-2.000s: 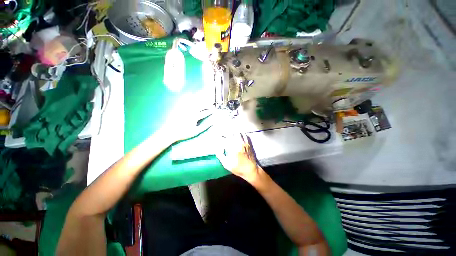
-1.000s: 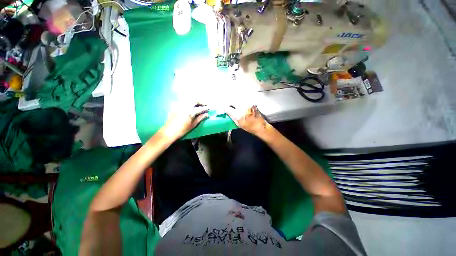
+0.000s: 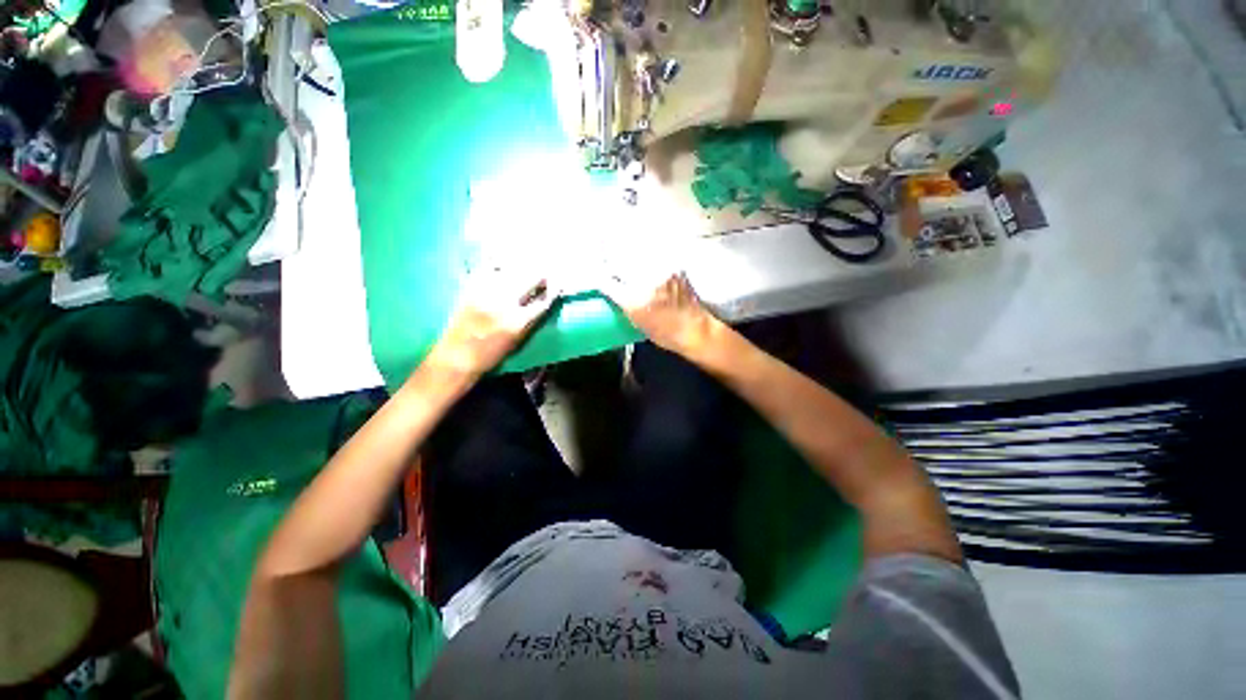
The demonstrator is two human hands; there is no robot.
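A broad green fabric panel [image 3: 410,205] lies on the white machine table, with a small yellowish logo at its far edge. Lamp glare washes out its middle. My left hand [image 3: 499,317] and my right hand [image 3: 666,312] hold the panel's near edge, a short stretch of green between them. The fingertips are partly lost in the glare. The beige sewing machine [image 3: 820,82] marked JACK stands beyond, its presser foot and needle [image 3: 601,153] above the cloth, away from my hands.
A green scrap bundle [image 3: 745,167] and black-handled scissors [image 3: 847,226] lie on the machine bed. A small parts box [image 3: 950,230] is at right. Green pieces [image 3: 191,205] pile at left, another [image 3: 253,533] on the chair. Black straps [image 3: 1066,472] lie lower right.
Both hands have come back from the needle area to the panel's near edge and moved apart slightly. The view has tilted down towards my lap.
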